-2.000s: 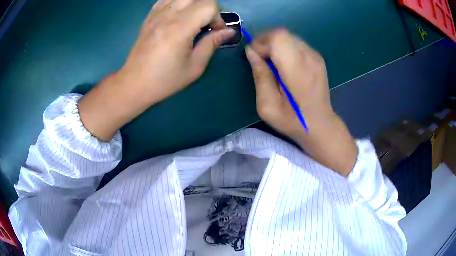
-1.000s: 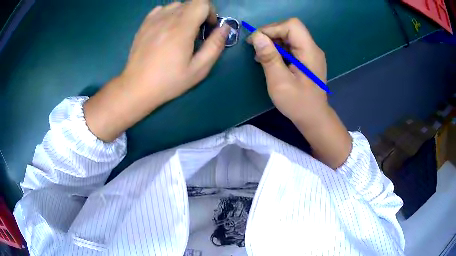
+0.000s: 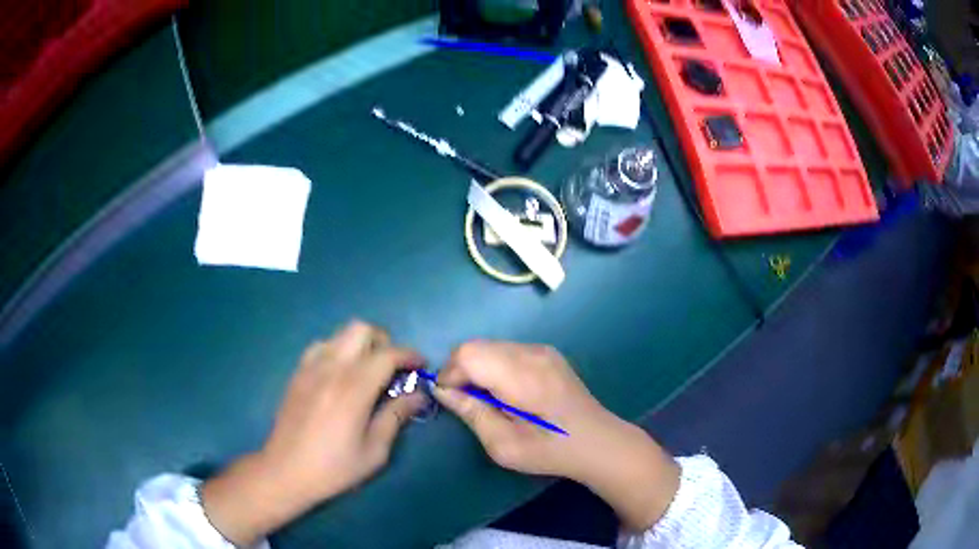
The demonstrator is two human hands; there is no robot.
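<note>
My left hand [image 3: 349,402] holds a small smartwatch body [image 3: 413,395] between thumb and fingers, low over the dark green mat. The fingers cover part of it, and pale glints show on its face. My right hand [image 3: 526,402] grips a thin bright blue stick [image 3: 515,412] like a pencil. The stick's tip is at the watch body's upper right edge; whether it touches is too small to tell. Its other end points down to the right.
A white square sheet [image 3: 253,218] lies left. Ahead are a pale tape roll [image 3: 472,249], slim dark tool [image 3: 435,143], glass bottle [image 3: 612,198], black marker [image 3: 548,123], white scraps and another blue stick [image 3: 488,48]. A red tray [image 3: 741,204] stands right, another beyond. A person's sleeve shows far right.
The view has tilted up, bringing the bench items and trays into sight. My hands appear lower in the picture. The blue stick's tip is now closer to the watch body.
</note>
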